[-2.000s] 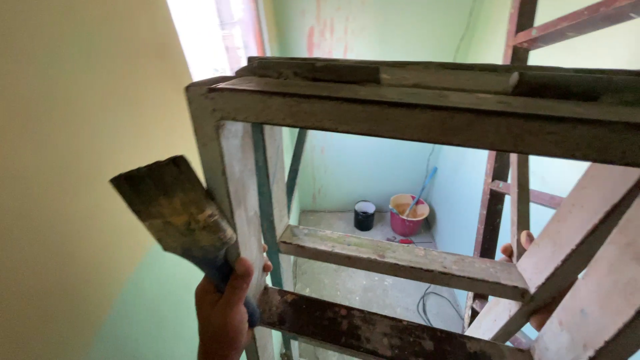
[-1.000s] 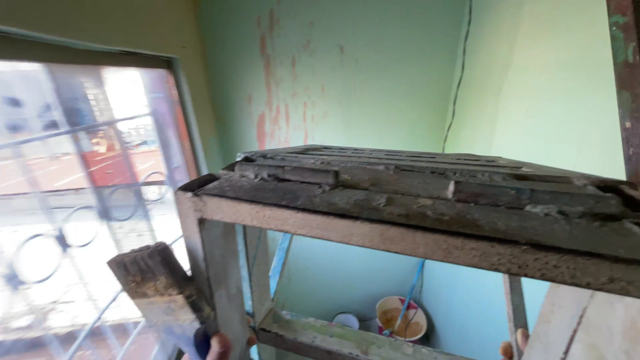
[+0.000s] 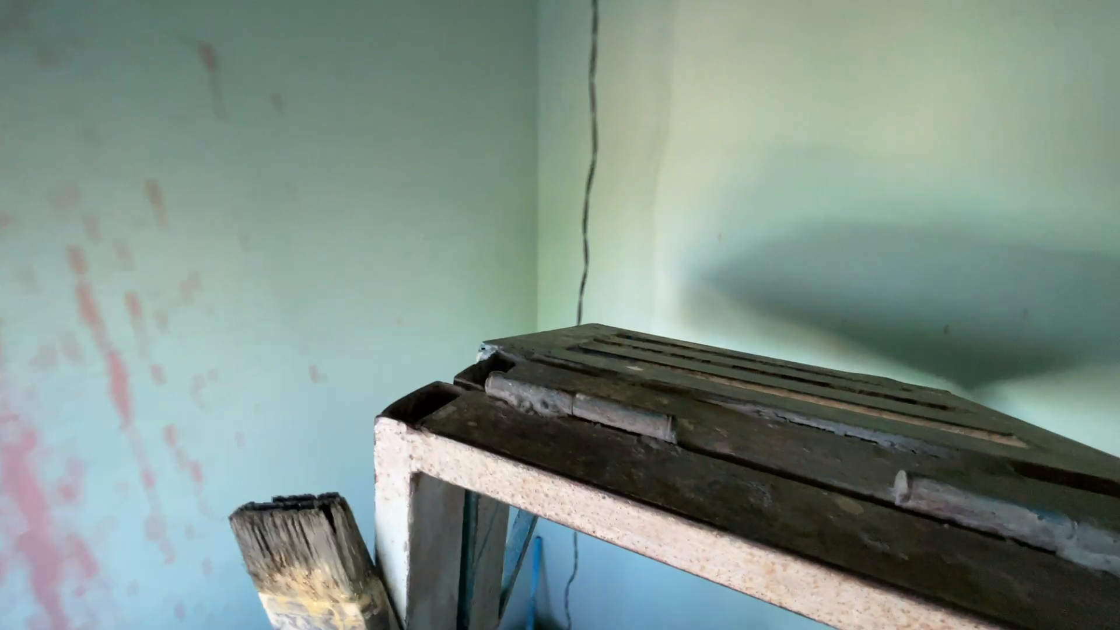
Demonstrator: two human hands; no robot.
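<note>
At the lower left, a worn paintbrush (image 3: 306,560) points bristles up, close against the left leg of a metal stepladder (image 3: 630,516). Dark, paint-crusted bristles and a yellowish band show; its handle lies below the frame edge. Neither my left hand nor my right hand is in view. The stepladder's slatted top platform (image 3: 787,394) fills the lower right, with a welded hinge barrel (image 3: 577,407) near its left corner and another hinge (image 3: 989,516) farther right.
Green-blue walls meet in a corner behind the ladder. The left wall (image 3: 350,219) bears reddish streaks. A thin dark cable (image 3: 591,175) hangs down the right wall (image 3: 831,131), where a broad shadow lies. A blue stick (image 3: 534,577) shows through the ladder frame.
The view has risen to the ladder's top and the wall corner. Both hands, partly visible earlier at the brush and ladder, have left the view, as have the window and bucket.
</note>
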